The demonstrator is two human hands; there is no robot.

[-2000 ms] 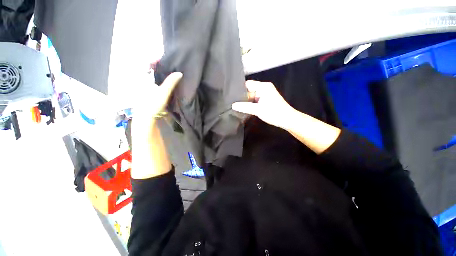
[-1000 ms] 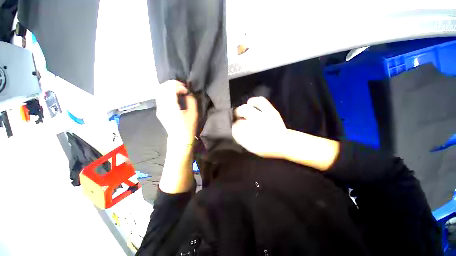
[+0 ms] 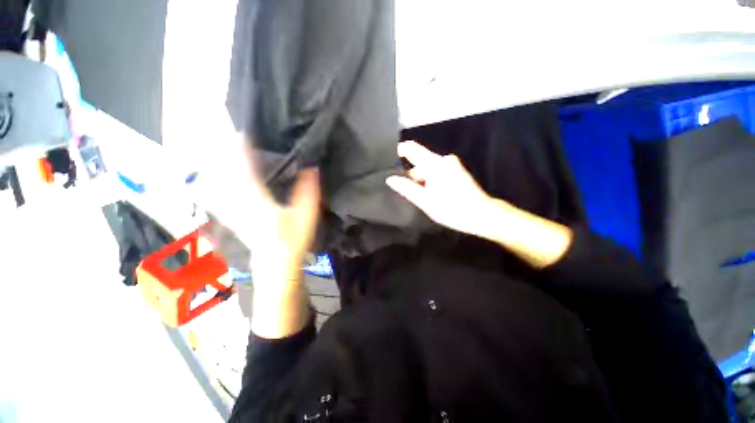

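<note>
A dark grey garment piece [image 3: 331, 91] hangs over the white table's front edge towards my lap, bunched and creased between my hands. My left hand [image 3: 281, 206] is blurred at the cloth's left side, thumb apart from the fingers; whether it grips the cloth cannot be told. My right hand [image 3: 443, 186] is at the cloth's right edge, thumb and forefinger around the edge with a gap visible between them. The lower end of the cloth merges with my black clothing.
The white machine table [image 3: 538, 58] spans the top. Another grey panel [image 3: 112, 62] hangs at upper left. A grey-white machine box [image 3: 33, 103] is at far left. A red plastic stool [image 3: 184, 281] stands lower left. Dark cut pieces [image 3: 712, 223] lie on a blue crate [image 3: 608, 173] at right.
The cloth is spread wider and more creased. My left hand has moved a little left and down and its fingers have opened. My right hand has loosened from a closed grip.
</note>
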